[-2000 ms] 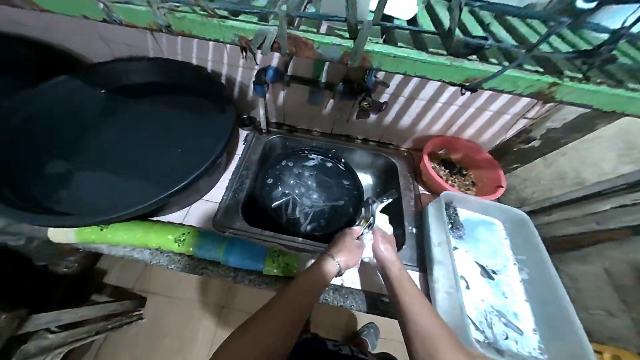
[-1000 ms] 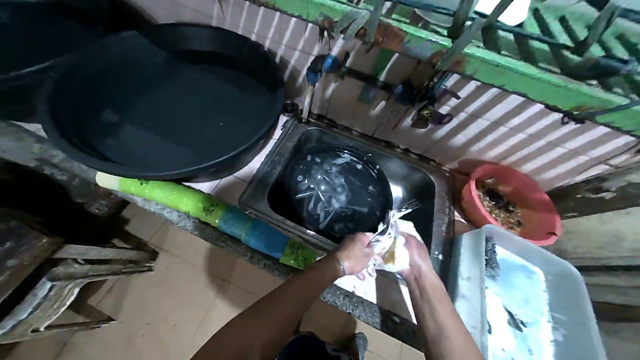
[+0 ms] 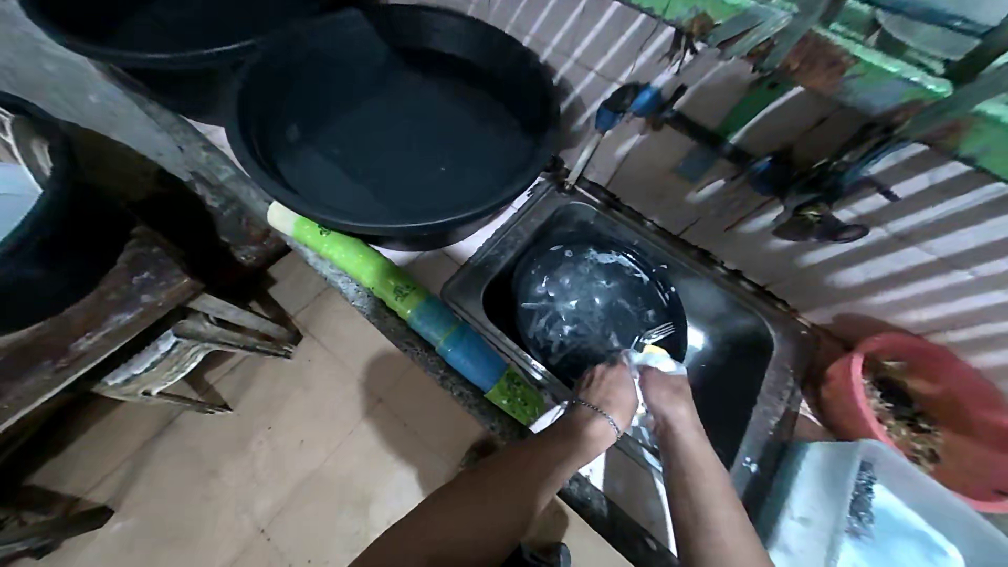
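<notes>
Over the front edge of the metal sink (image 3: 575,213), my two hands are close together. My left hand (image 3: 606,398), with a chain bracelet at the wrist, grips metal cutlery; the tines of a fork (image 3: 655,334) stick out past the fingers. My right hand (image 3: 663,391) is closed on a soapy white and yellow cloth or sponge (image 3: 657,361) against the cutlery. How many pieces I hold is hidden. Just beyond my hands, a round black basin (image 3: 591,295) of sudsy water sits in the sink, with pieces under the foam too blurred to name.
A large black tub (image 3: 409,224) stands left of the sink, beside a green and blue wrapped roll (image 3: 394,291) on the counter edge. Faucet pipes (image 3: 709,138) run along the tiled wall. At right are a red bowl with scraps (image 3: 969,394) and a whitish plastic container (image 3: 811,480).
The view has swung left, bringing a dark bucket and wooden bench into sight. My hands stay together on the cutlery and cloth, and the fork tines now lie over the black basin.
</notes>
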